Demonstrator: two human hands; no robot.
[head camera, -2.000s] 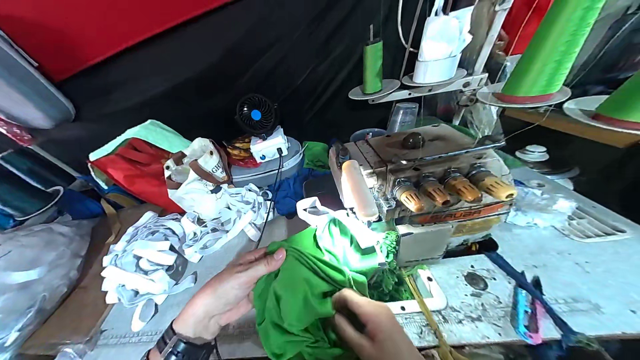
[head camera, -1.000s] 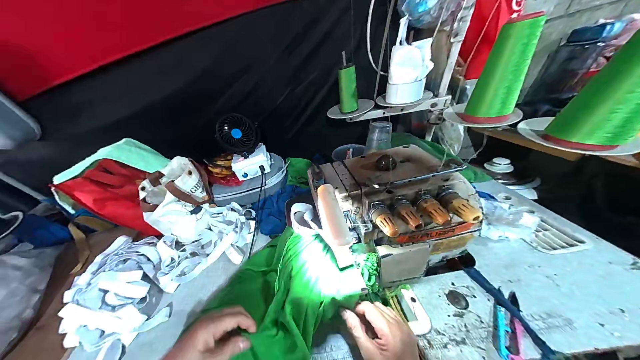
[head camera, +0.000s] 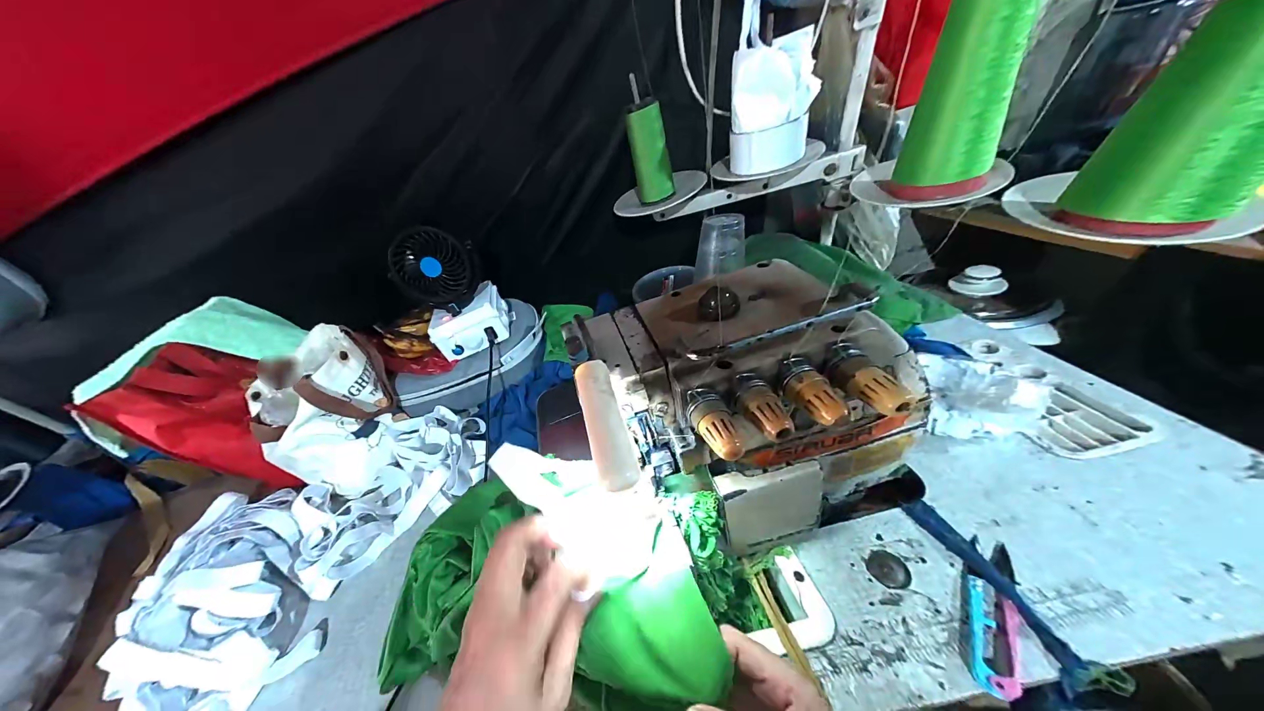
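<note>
An overlock sewing machine (head camera: 780, 365) stands on the worktable. Bright green fabric (head camera: 652, 632) lies in front of it, with a white band (head camera: 597, 533) on top, washed out by the machine's lamp. My left hand (head camera: 518, 622) pinches the white band between thumb and fingers, just left of the presser area. On the right side of the green fabric is my right hand (head camera: 765, 676), its fingers against the cloth edge, partly cut off by the frame. Green thread trimmings (head camera: 726, 578) hang beside the needle area. Glare hides the stitching point.
White elastic strips (head camera: 217, 592) lie in a heap at the left. A small black fan (head camera: 432, 267) stands behind. Green thread cones (head camera: 968, 99) rise at the upper right. Thread snips (head camera: 987, 632) with blue and pink handles lie at the right beside a dark blue cord (head camera: 997, 583).
My left hand has moved up towards the machine and now holds the white band, which lies over the green fabric. My right hand is lower and further right along the cloth.
</note>
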